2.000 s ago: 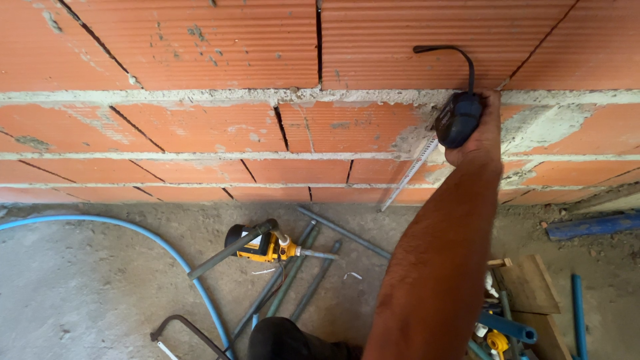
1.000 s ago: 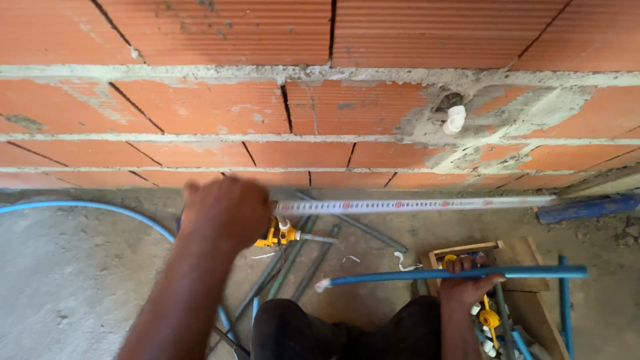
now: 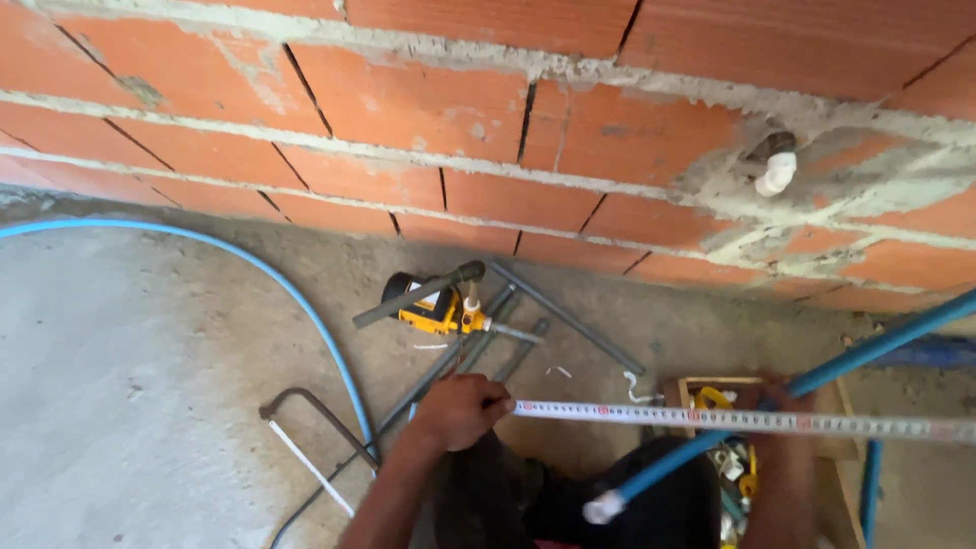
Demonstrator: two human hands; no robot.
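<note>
My left hand (image 3: 467,412) is closed on the end of a white tape measure (image 3: 648,415), whose blade stretches off to the right edge of the view. Behind the blade, my right hand (image 3: 778,415), blurred, grips a blue plastic pipe (image 3: 869,354). The pipe slants from the upper right down to a whitish end (image 3: 605,507) over my dark-clothed legs. The tape's case is not in view.
A yellow and black water pump (image 3: 435,305) lies among grey pipes (image 3: 572,316). A hacksaw (image 3: 328,427) and blue hose (image 3: 305,301) are at left. A wooden box (image 3: 732,381) of fittings stands at right. A white elbow fitting (image 3: 778,174) sticks out of the brick wall (image 3: 610,122).
Two seconds ago one hand held the tape case up at the wall fitting. Since one second ago, the blue pipe has swung from nearly level to a steep slant, and my left hand is lower.
</note>
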